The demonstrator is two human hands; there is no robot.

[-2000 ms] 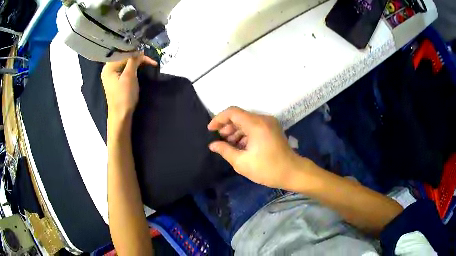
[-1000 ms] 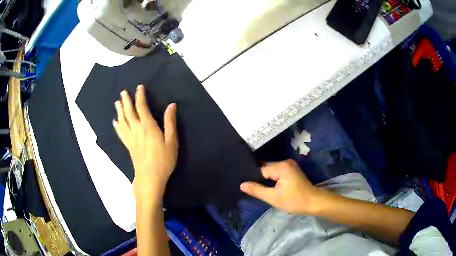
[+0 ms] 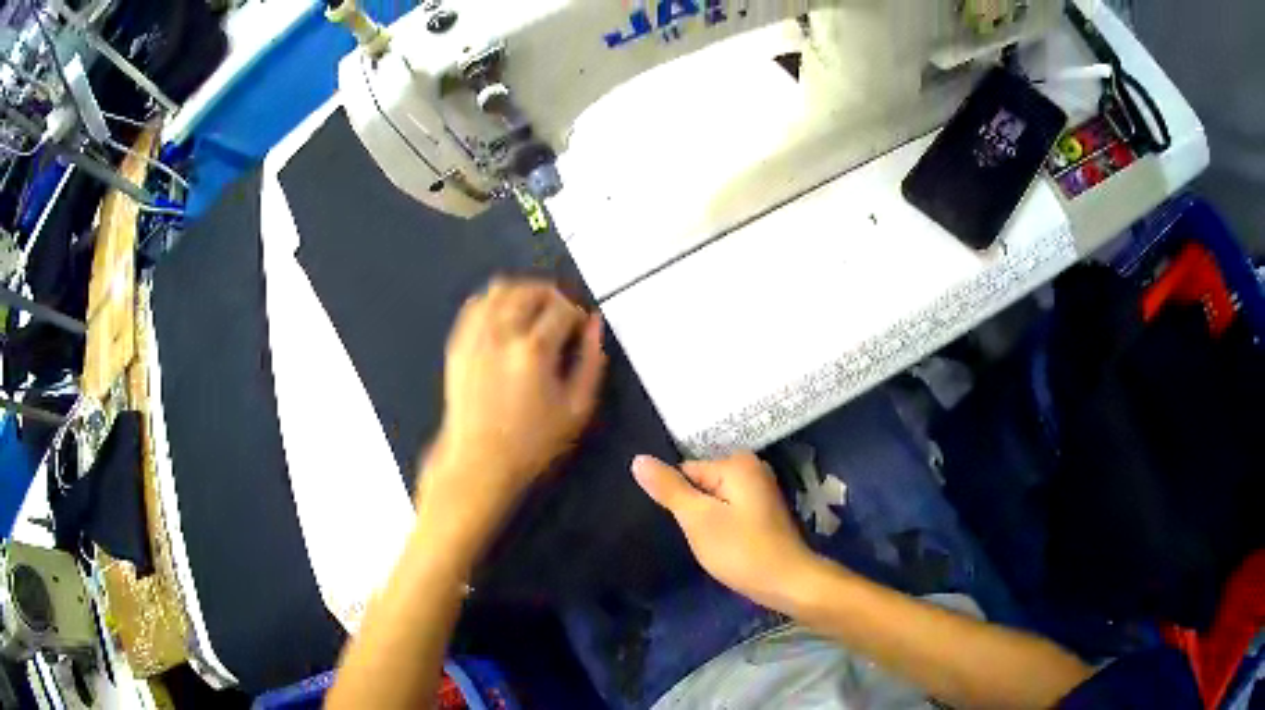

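A black cut panel (image 3: pixel 402 278) lies on the white table, its far end under the sewing machine head (image 3: pixel 430 125) by the yellow-green bit (image 3: pixel 533 211). My left hand (image 3: pixel 520 375) is over the middle of the panel, blurred, with fingers curled; whether it pinches cloth I cannot tell. My right hand (image 3: pixel 735 520) pinches the panel's right edge at the table's front corner, thumb on top. The near part of the panel hangs over the table edge towards my lap. The needle tip is too small to make out.
Long black pieces (image 3: pixel 229 416) lie at the table's left end. A smartphone (image 3: pixel 985 160) and a small red box (image 3: pixel 1093 156) are at the right. A measuring tape (image 3: pixel 888 340) runs along the front edge. Blue and red baskets (image 3: pixel 1186 284) stand beside and below.
The view has shifted, showing more of the machine. My left hand first left the machine head to lie flat on the panel, and is now curled. My right hand still holds the panel's edge.
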